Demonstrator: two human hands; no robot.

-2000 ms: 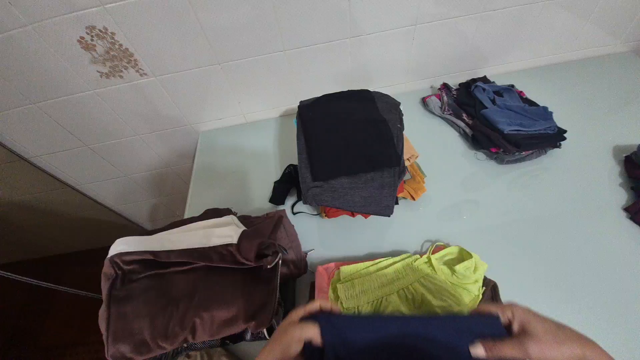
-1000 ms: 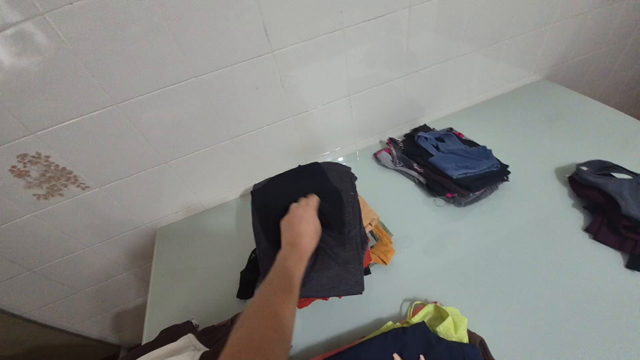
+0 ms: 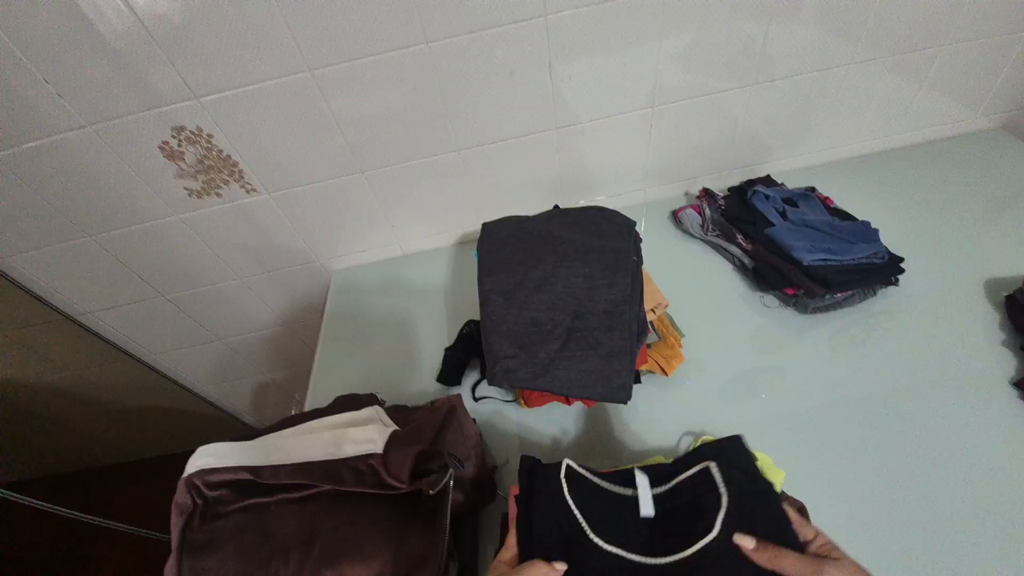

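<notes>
A folded black garment with a pale trimmed neckline and a white tag (image 3: 608,524) is held between both hands at the bottom of the view. My left hand (image 3: 524,560) grips its lower left side; my right hand (image 3: 808,548) pinches its right side, thumb on top. Under and behind it show bits of a yellow-green garment (image 3: 768,470) and a pink cloth. Beyond stands a stack of folded clothes with a dark grey garment (image 3: 560,304) on top; orange and red cloth stick out at its right and bottom.
A brown velvety garment with a cream stripe and a zip (image 3: 320,496) lies in a pile at lower left. Another clothes pile with a blue garment on top (image 3: 816,224) sits near the tiled wall (image 3: 496,104). Dark cloth (image 3: 1016,312) shows at the right edge of the pale tabletop (image 3: 848,400).
The black garment on top of the middle stack, touched by a hand one second ago, is gone from there, leaving dark grey on top. Both hands now hold a black garment with a trimmed neckline.
</notes>
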